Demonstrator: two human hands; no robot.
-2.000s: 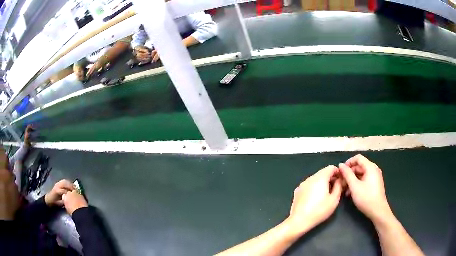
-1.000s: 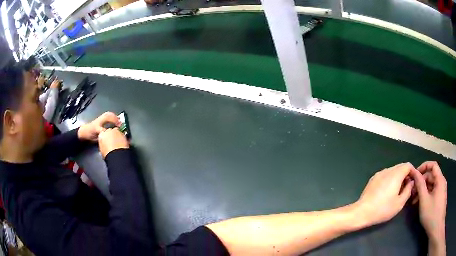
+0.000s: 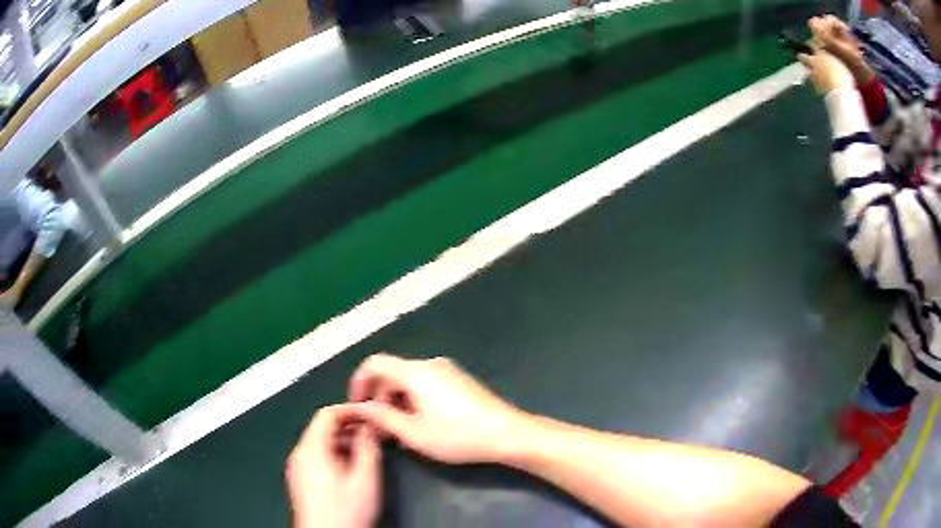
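Observation:
My left hand is at the lower middle, cut off by the bottom edge, with its fingers curled. My right hand reaches in from the lower right, its fingertips meeting those of my left hand. Both hands are over the dark green bench. The fingertips are close together and blurred. No part shows between them, so I cannot tell whether they hold something small.
Worn whitish edging separates the bench from the green conveyor belt. A pale frame post stands at left. A neighbour in striped sleeves works at right. Another person's arm is at far left. A dark item lies on the far bench.
The view has swung to the right, bringing the striped-sleeve neighbour in and taking the dark-sleeved neighbour out. My hands now appear left of centre, still held together.

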